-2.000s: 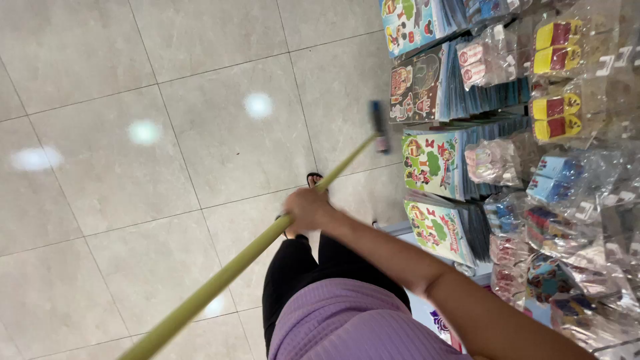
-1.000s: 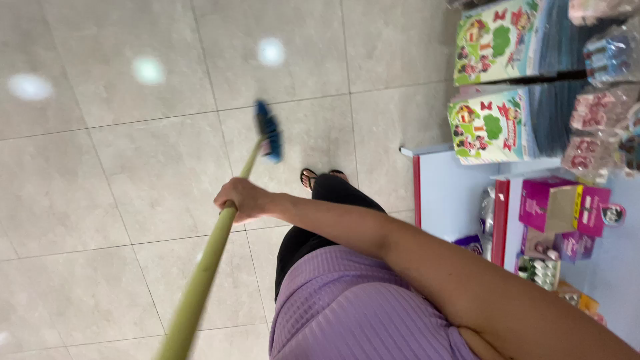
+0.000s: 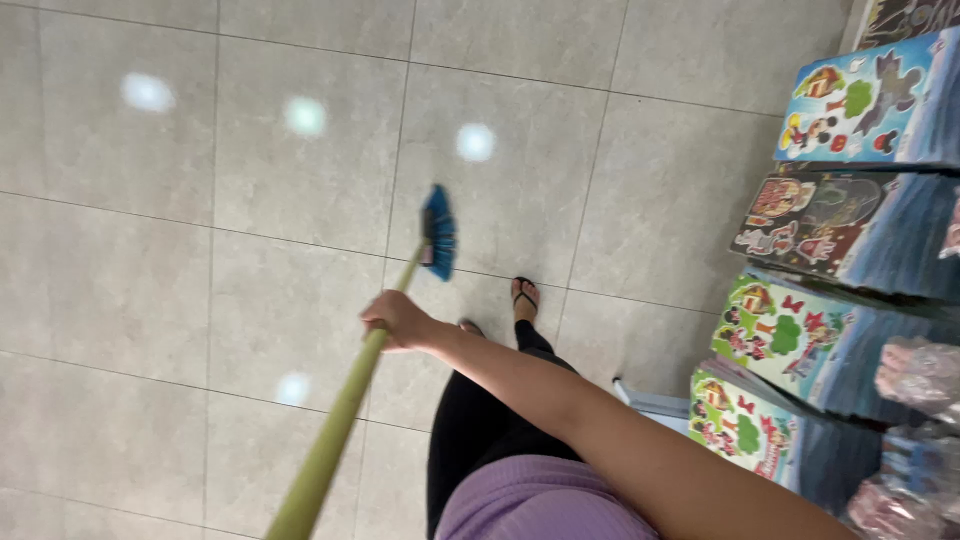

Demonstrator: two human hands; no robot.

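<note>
My right hand is closed around the yellow-green pole of a broom. The pole runs from the bottom edge of the view up past the fist. At its far end is the broom head with blue bristles, slightly blurred, over the tiled floor ahead and to the left of my feet. My left hand is out of view.
Grey floor tiles show reflected lights. My foot in a black flip-flop stands close to the broom head. Along the right are stacked picture packs, plastic-wrapped goods and a pale shelf edge.
Two seconds ago the broom head was beside the picture packs, right of my feet; it has swung left, away from them. The right hand has stayed on the pole. The view has shifted along the display.
</note>
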